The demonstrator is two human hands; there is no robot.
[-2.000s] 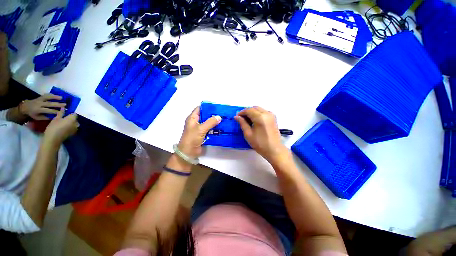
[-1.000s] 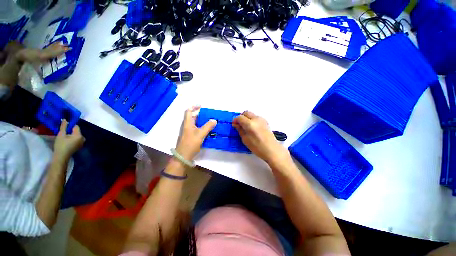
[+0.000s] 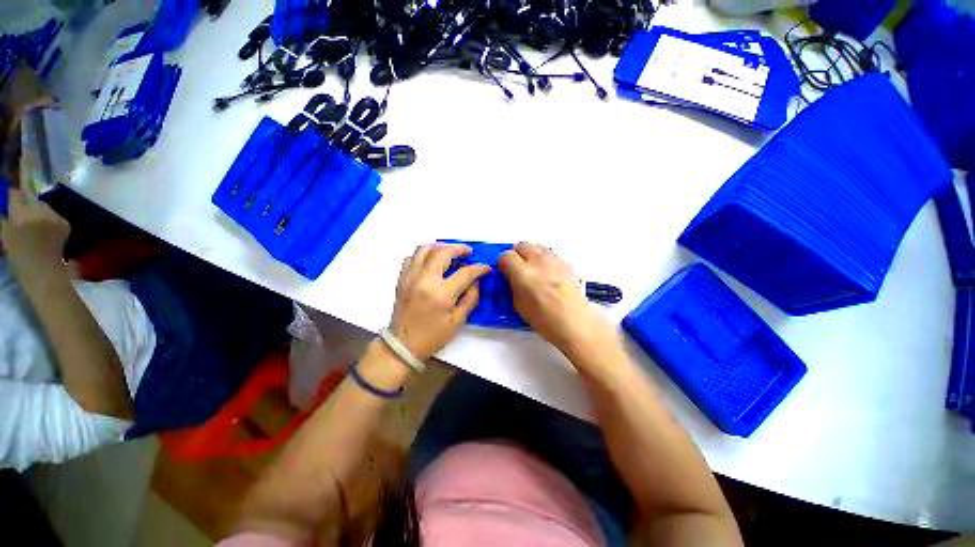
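Note:
A blue insert tray (image 3: 494, 305) lies on the white table in front of me. My left hand (image 3: 436, 294) covers its left part, thumb and fingers bent over the tray. My right hand (image 3: 543, 286) is on its right part, fingertips pinched close to my left hand's. The coiled end of a black USB cable (image 3: 603, 292) sticks out to the right of my right hand. The rest of that cable and its plugs are hidden under my hands.
Filled trays (image 3: 310, 230) with cables lie at left. A tangled cable pile (image 3: 449, 37) is at the far side. A leaning stack of empty trays (image 3: 818, 198) and a short tray pile (image 3: 716, 347) stand at right. Printed cards (image 3: 700, 77) lie far right. A neighbour's arm (image 3: 75, 331) is at left.
My left hand has moved further over the tray, its fingers now curled on top beside my right fingertips. The neighbour's hands have moved away to the left edge.

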